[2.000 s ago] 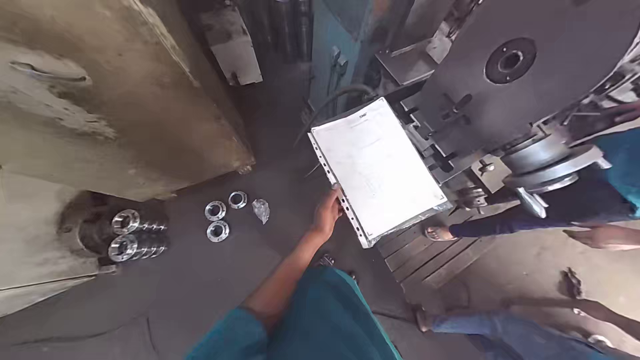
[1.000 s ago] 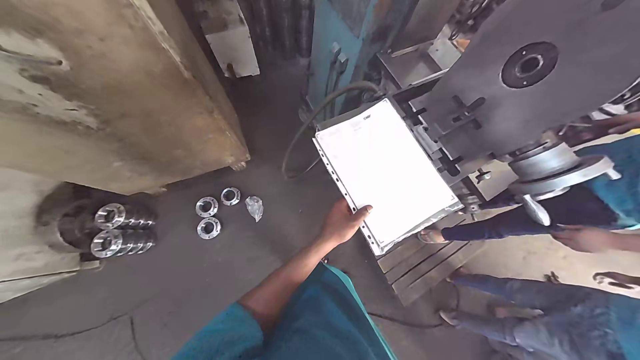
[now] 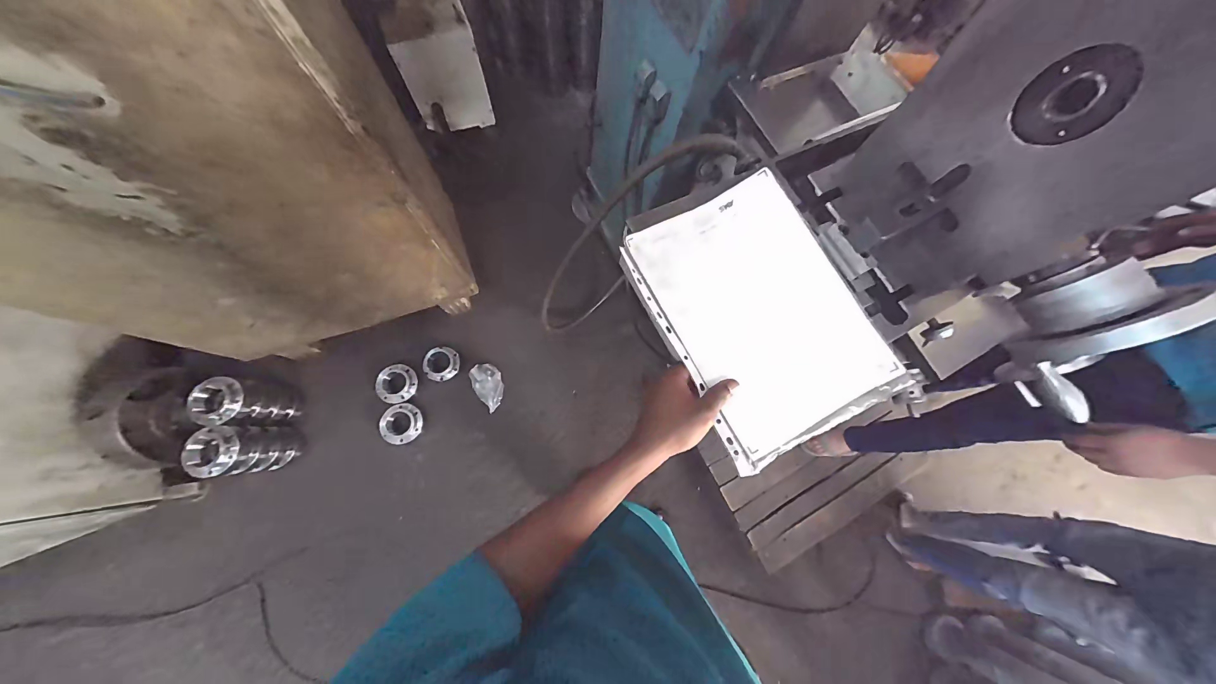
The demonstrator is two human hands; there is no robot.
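My left hand (image 3: 679, 413) grips the lower left edge of a stack of white papers in a clear punched sleeve (image 3: 769, 313), its thumb on top and its fingers underneath. The top sheet is very bright, with small markings near its upper edge. The stack is tilted, in front of the grey machine (image 3: 959, 161). My right hand is not in view. On the floor to the left lie three metal flanged rings (image 3: 401, 424) and a crumpled clear plastic bag (image 3: 487, 387).
Rows of stacked metal rings (image 3: 211, 451) lie by the worn cabinet (image 3: 237, 190) at left. A cable (image 3: 579, 242) loops beside the blue machine column (image 3: 636, 104). Below the papers is a slatted wooden platform (image 3: 807, 494). At right, a co-worker's hand (image 3: 1140, 449) is near a handwheel (image 3: 1121, 328).
My left hand's thumb now lies over the front of the papers; two seconds ago the hand was at their left edge. The co-worker's lower hand has come nearer the handwheel's handle.
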